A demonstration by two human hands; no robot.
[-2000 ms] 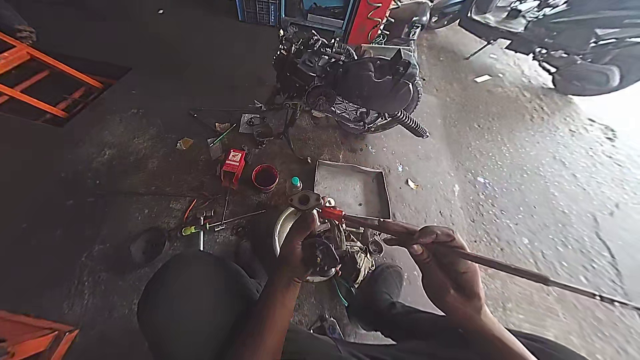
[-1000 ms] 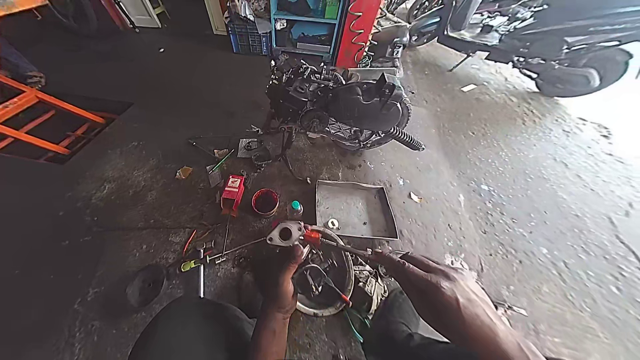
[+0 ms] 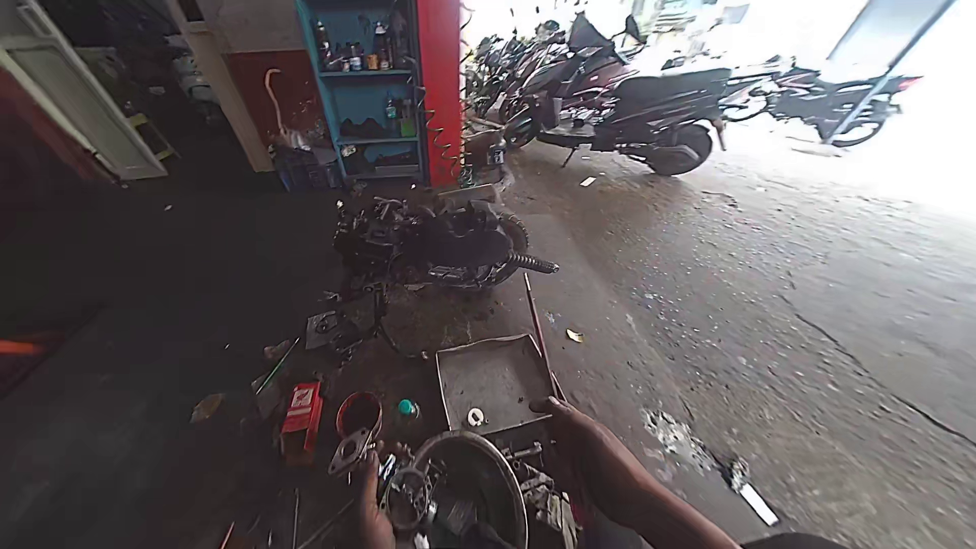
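Note:
At the bottom of the view my left hand (image 3: 375, 499) grips a small metal engine part with an oval two-hole flange (image 3: 351, 451). The flange points up and left, close to a red bowl (image 3: 359, 414). My right hand (image 3: 583, 450) holds a long thin rod (image 3: 537, 320) near the right edge of a shallow metal tray (image 3: 492, 377); the rod slants up and away. A white ring (image 3: 476, 416) lies in the tray. Between my hands sits a round metal basin (image 3: 521, 488) with parts in it, and more metal parts (image 3: 545, 496) lie to its right.
A red box (image 3: 302, 419) and a bottle with a green cap (image 3: 409, 407) stand near the bowl. Beyond the tray lies a scooter engine with its wheel (image 3: 457, 244). Farther back are a blue shelf (image 3: 368, 99), a red pillar (image 3: 442, 99) and a parked scooter (image 3: 625, 114).
The rod, earlier against the flanged part and pointing right, is now apart from it and points away beside the tray. My left hand still holds the part. The view has tilted up.

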